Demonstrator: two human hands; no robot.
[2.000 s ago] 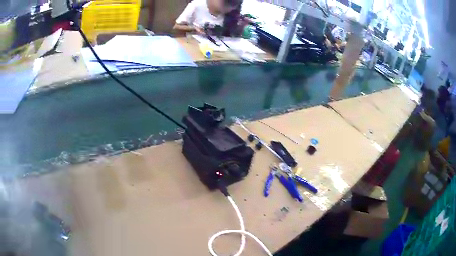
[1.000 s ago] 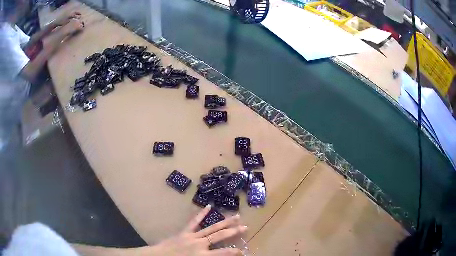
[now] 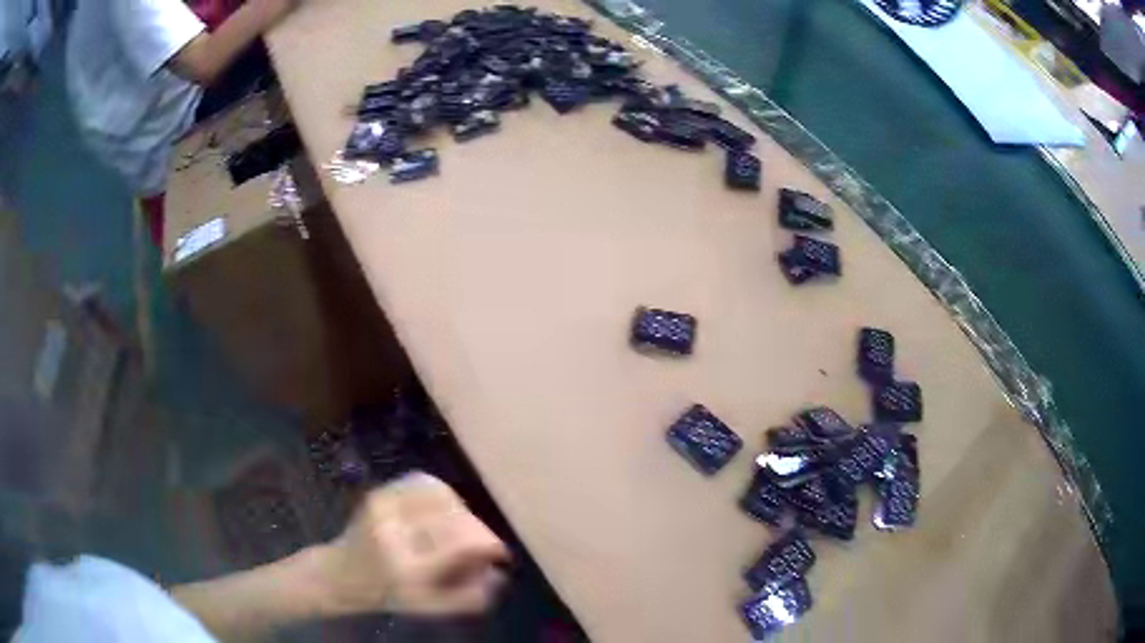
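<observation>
Dark display modules [image 3: 835,471] lie in a small group on the tan tabletop at the lower right. Two more [image 3: 781,584] lie just below it, and single modules [image 3: 663,329] lie to its left and above. A large heap of modules [image 3: 502,63] is at the top. My left hand [image 3: 427,546] is at the lower left, beside the table's near edge and away from the modules. It is blurred with its fingers curled; whether it holds anything is hidden. My right hand is out of view.
A brown carton [image 3: 239,226] stands below the table's left edge, with dark pieces [image 3: 383,433] in a container nearer me. Another person's arm [image 3: 232,38] is at the top left. A green surface [image 3: 866,138] runs along the right, past crinkled tape [image 3: 935,283].
My left hand has left the near modules and moved left past the table edge, its fingers now curled. Two modules now lie below the group. The view has swung from the tools to the modules.
</observation>
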